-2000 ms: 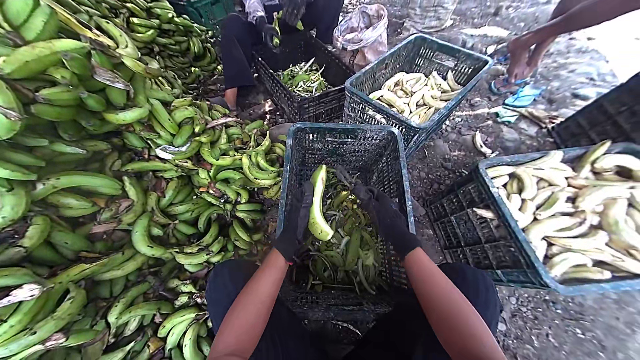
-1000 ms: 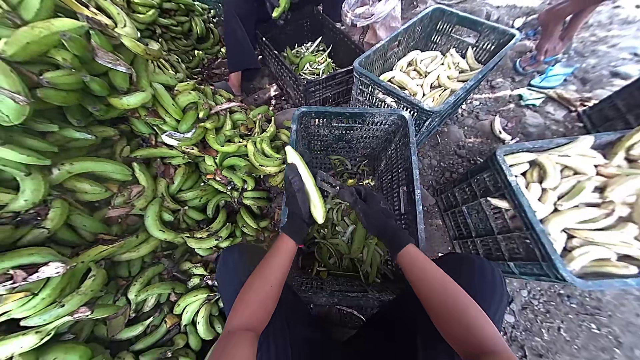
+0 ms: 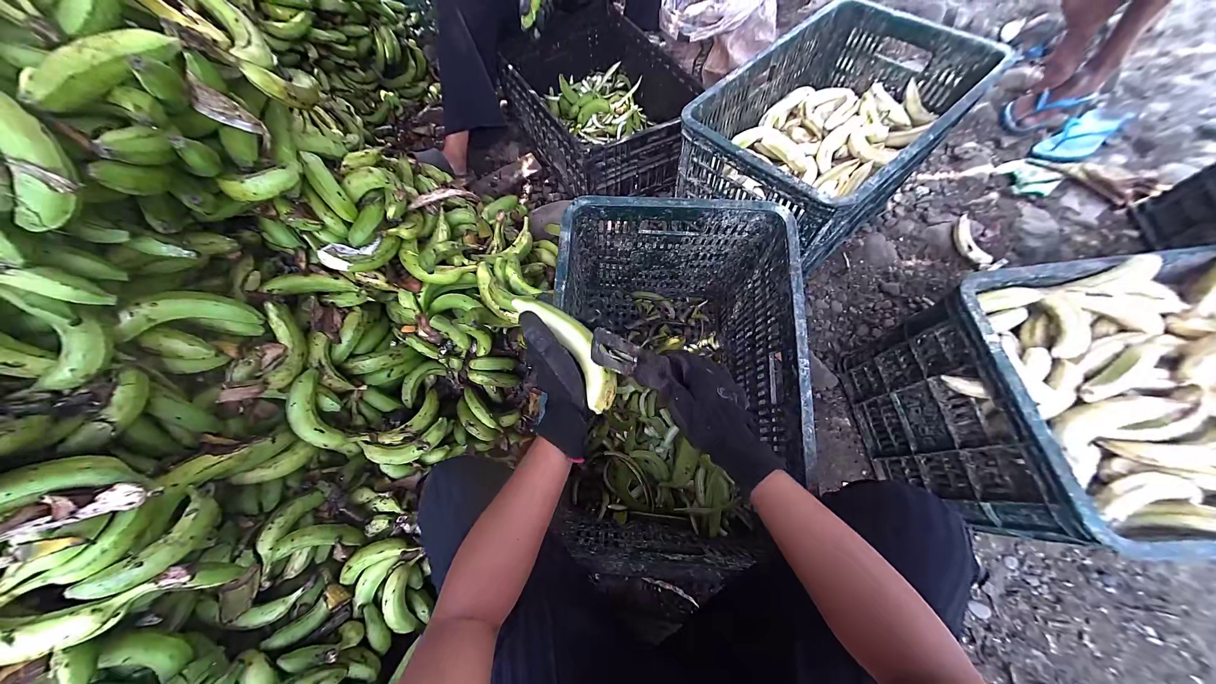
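My left hand, in a black glove, grips a partly peeled plantain over the left side of a plastic crate. The plantain slants, its pale lower end toward me and some green skin showing. My right hand, also gloved, holds a peeler by its handle, the metal head at the plantain's right side. Whether the blade touches the fruit I cannot tell. Below both hands, green peels lie in the crate between my knees.
Green plantains are heaped at left. Peeled plantains fill a crate at right; another crate behind holds more. A dark crate with peels stands by a seated person's leg. Another person's feet and a blue sandal are upper right.
The plantain in my left hand now leans further to the left, and more of its side looks pale than two seconds ago. My right hand has come closer to it with the peeler.
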